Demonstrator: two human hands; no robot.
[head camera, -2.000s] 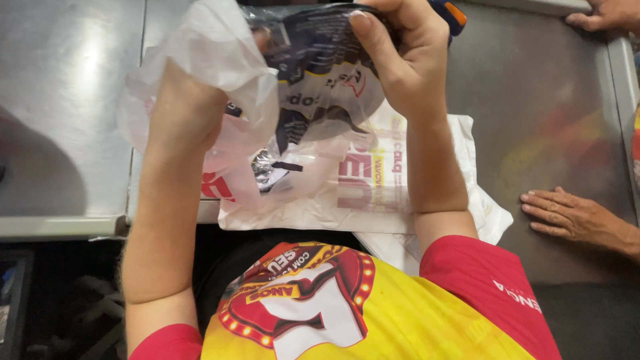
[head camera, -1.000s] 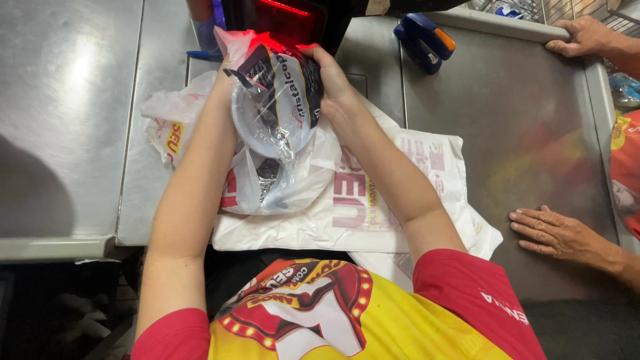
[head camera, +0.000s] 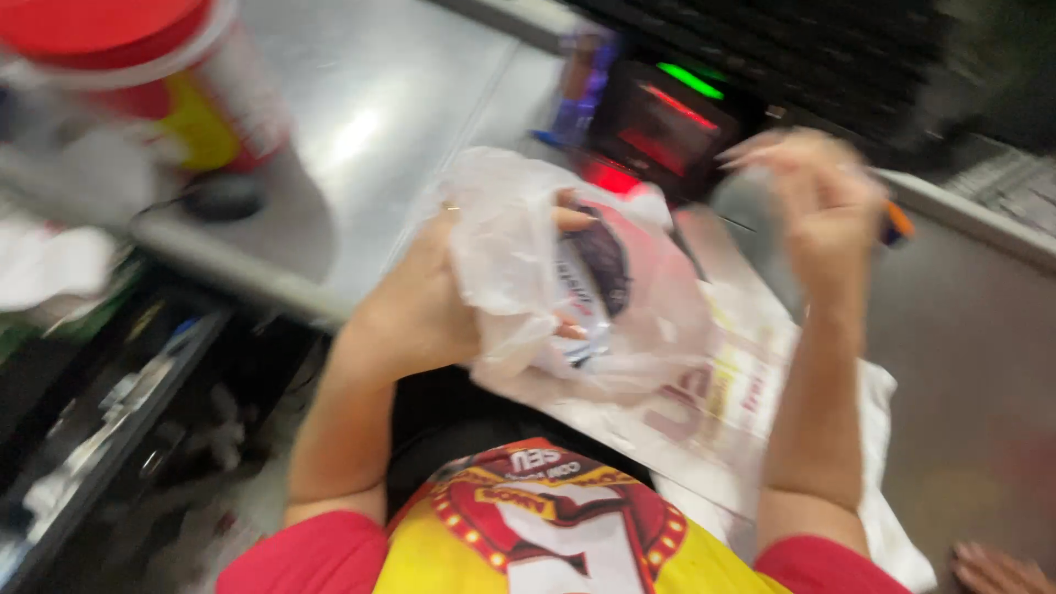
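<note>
My left hand (head camera: 433, 297) grips a thin white plastic bag (head camera: 507, 256) near the middle of the view, its fingertips showing inside the opening. A packaged item in dark and clear printed film (head camera: 598, 264) lies within the bag. My right hand (head camera: 825, 198), blurred, is raised to the right of the bag, its fingers bent together; whether it holds anything is unclear. Beneath the bag, more white printed plastic bags (head camera: 742, 388) lie flat on the metal counter.
A scanner (head camera: 668, 124) with red and green lights stands beyond the bag. At upper left are a large red-lidded tub (head camera: 107, 37) and a dark computer mouse (head camera: 223, 196). Another person's hand (head camera: 998, 569) rests at lower right. The counter's metal edge (head camera: 247, 276) runs along the left.
My right hand has let go of the packaged item and moved off to the right. That item, held in both hands at the scanner before, is now inside the bag. The view has swung left.
</note>
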